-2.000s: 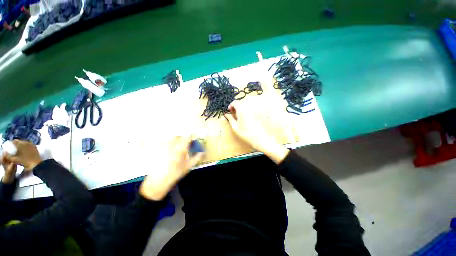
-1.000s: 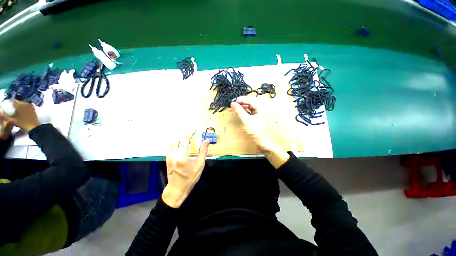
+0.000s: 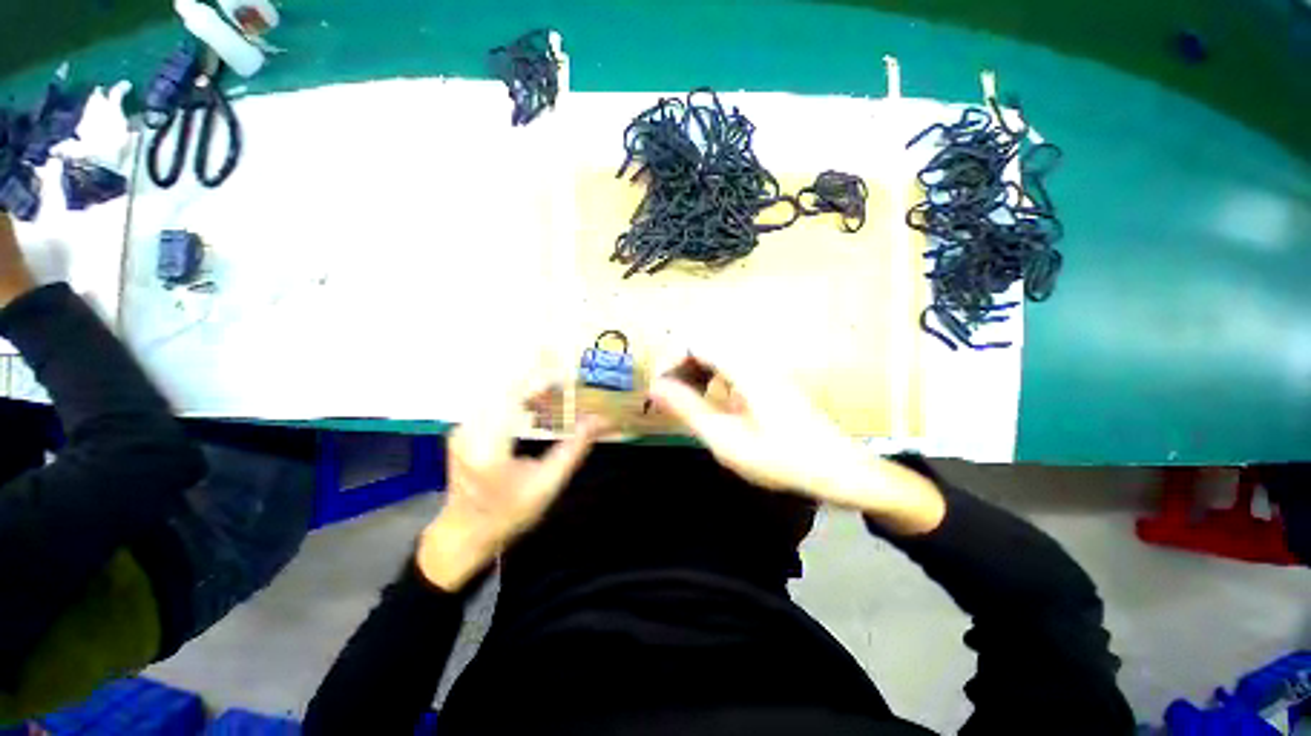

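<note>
A mini bag with handle point(image 3: 607, 368) stands on the cardboard work mat point(image 3: 848, 309), its small dark arch upward. My left hand point(image 3: 503, 482) is just left of and below it, blurred, thumb and fingers apart, with nothing seen in it. My right hand point(image 3: 748, 431) is right of the bag, fingers bent together. A thin dark tip shows at its fingertips, looking like a bag handle; most of it is hidden. The main handle pile point(image 3: 697, 187) lies above the hands, with a small dark looped clump point(image 3: 837, 199) beside it.
The side handle pile point(image 3: 985, 223) lies at the right, beyond a tape strip. A small handle bundle point(image 3: 529, 75) is at the sheet's far edge. Scissors point(image 3: 194, 141), a white bottle point(image 3: 219, 36) and a blue bag piece point(image 3: 178, 256) are at left, near another person's sleeve point(image 3: 86, 374).
The view has shifted. My right hand has come from the main handle pile down towards the bag. My left hand has drawn back from the bag, which still stands on the mat.
</note>
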